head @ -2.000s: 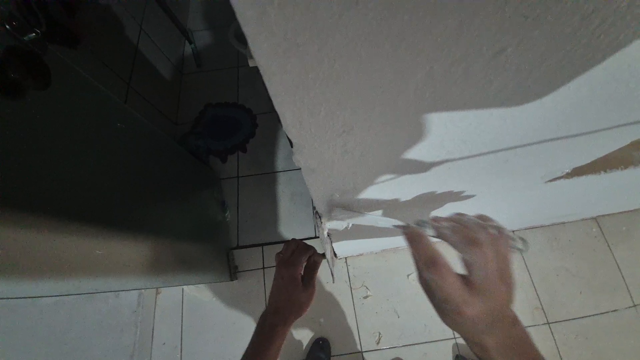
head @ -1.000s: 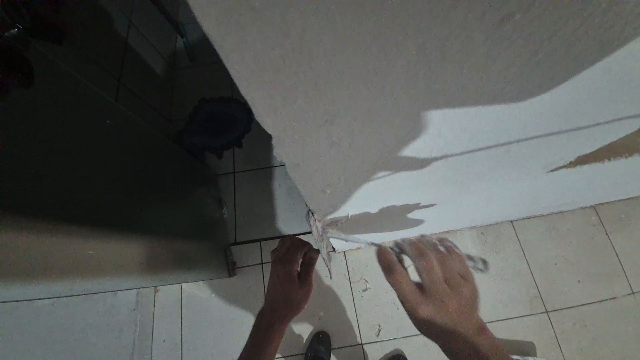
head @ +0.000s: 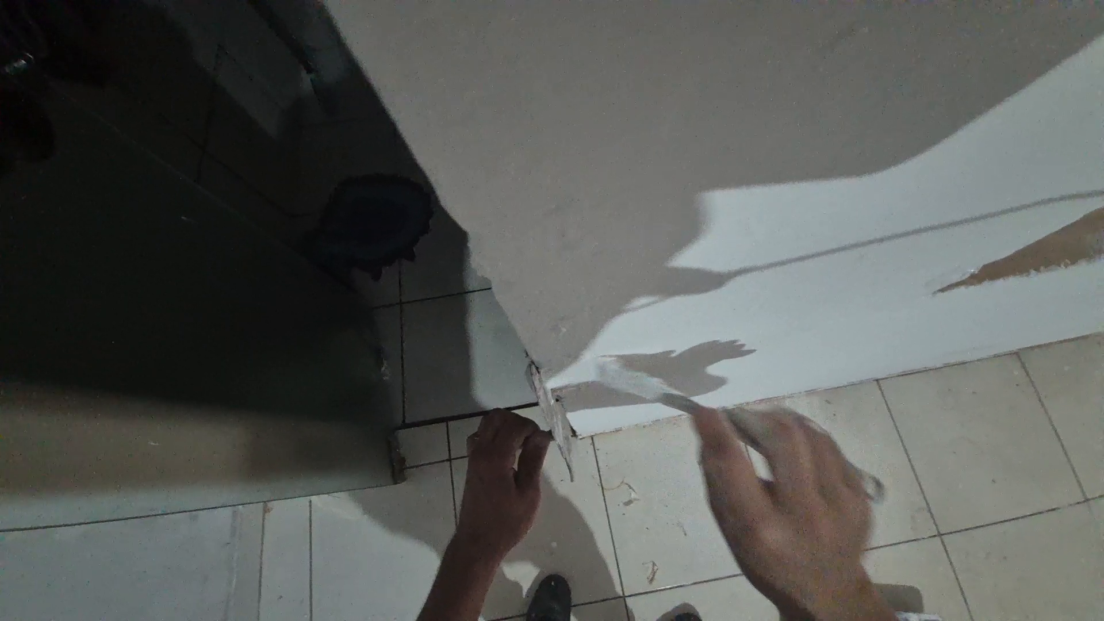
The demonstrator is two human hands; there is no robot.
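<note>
Near the lower corner of a white wall (head: 819, 293), my left hand (head: 504, 479) pinches the edge of a thin, pale flat piece (head: 556, 418), perhaps a scraper blade or a loose strip; which cannot be told. My right hand (head: 789, 500), blurred, grips a putty knife (head: 681, 401) by its handle. The knife's pale, blurred blade points left over the wall's lower part, a little to the right of the corner. A brown, bare patch (head: 1035, 254) with a ragged edge shows on the wall at the right.
Tiled floor (head: 975, 431) runs below the wall, with small scraps (head: 628, 493) on it. A dark, flat-sided panel or cabinet (head: 198, 345) stands at the left. Behind it lies a dark, ragged-edged object (head: 375, 220). A shoe (head: 550, 597) shows at the bottom.
My right hand with the putty knife moved left towards the corner, then back to the right, away from it. My left hand has stayed by the corner.
</note>
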